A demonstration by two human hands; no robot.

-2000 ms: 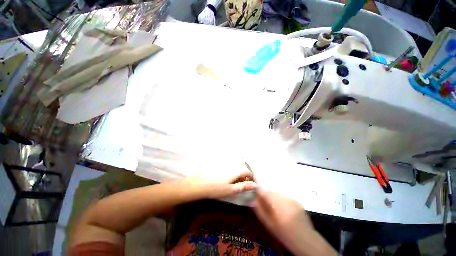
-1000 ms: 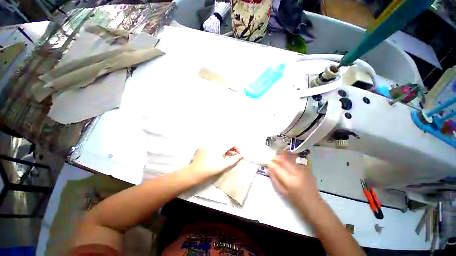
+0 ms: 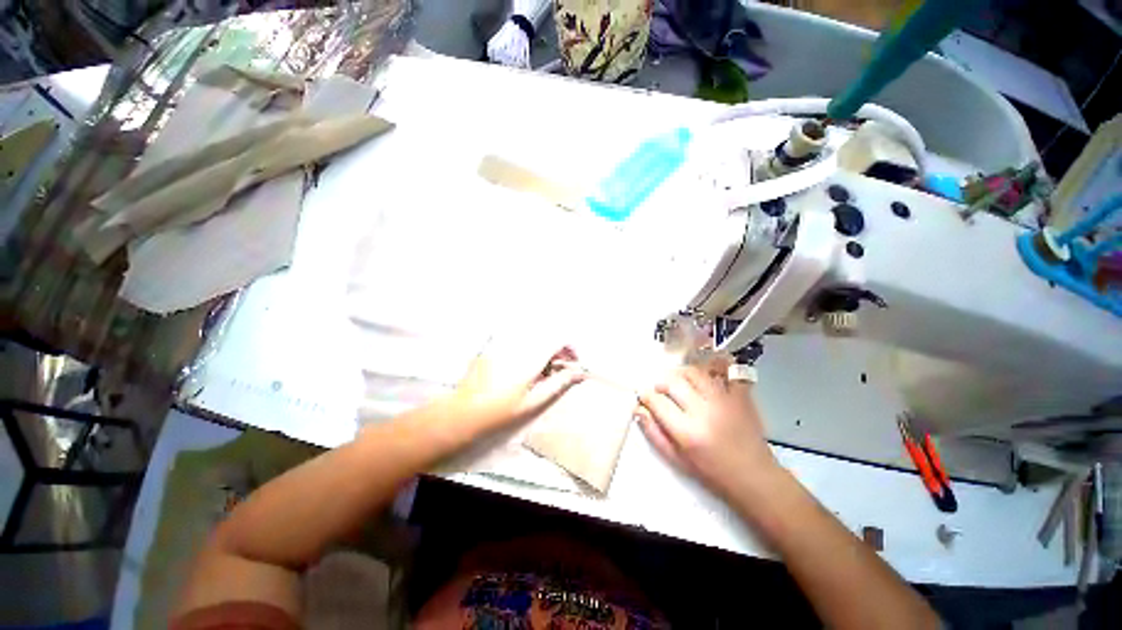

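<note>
A small beige fabric piece (image 3: 588, 433) lies between my hands on a larger garment panel (image 3: 412, 289), which is washed out to white. My left hand (image 3: 523, 388) is at the piece's upper left, fingers bent, with something small and dark red at the fingertips that I cannot make out. My right hand (image 3: 695, 418) lies at the piece's right edge, fingertips down on the cloth. The sewing machine's needle area (image 3: 689, 338) is just above my right hand. Whether either hand pinches the cloth is hard to tell in the glare.
The white machine head (image 3: 886, 259) stands at right. Snips with red-orange handles (image 3: 929, 462) lie on its bed. A turquoise piece (image 3: 642, 175) and a beige strip (image 3: 529, 181) lie behind the work. Grey-beige cut pieces (image 3: 228, 185) are on plastic at far left.
Both hands have moved up toward the needle area since the earliest frame, and the small piece now lies exposed between them. Since one second ago, my right hand has shifted slightly left and down.
</note>
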